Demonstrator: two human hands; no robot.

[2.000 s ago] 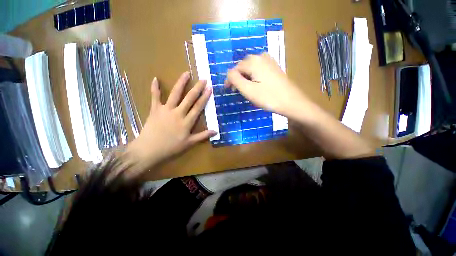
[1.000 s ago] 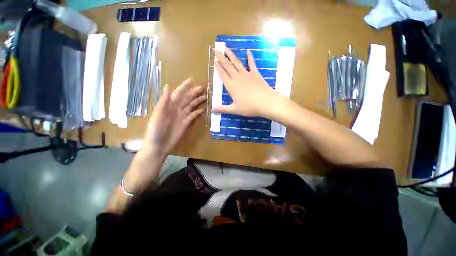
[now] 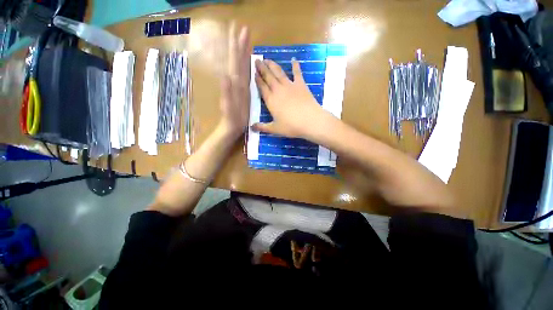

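The blue solar cell panel (image 3: 291, 154) lies flat in front of me, with silvery lines across it. One white strip (image 3: 254, 145) lies along its left side and another white strip (image 3: 332, 91) along its right side. My right hand (image 3: 288, 100) lies on the panel, fingers spread over the left strip, holding nothing visible. My left hand (image 3: 234, 85) stands edge-on along the panel's left edge, blurred, with its fingers pointing away from me and nothing seen in it. The edge ribbon is mostly hidden by my left hand.
Left are piled white strips (image 3: 122, 100), long ribbons (image 3: 173, 97), a dark small cell piece (image 3: 167, 27) and yellow-red scissors handles (image 3: 33, 106). Right are short ribbons (image 3: 415, 91), white strips (image 3: 452, 115), a soldering stand's sponge (image 3: 508, 89), a crumpled cloth (image 3: 485, 11) and a phone (image 3: 526, 172).
My left hand has moved from beside the panel up against its left edge and turned edge-on. My right hand first worked above the panel, then flattened onto its left part, where it stays.
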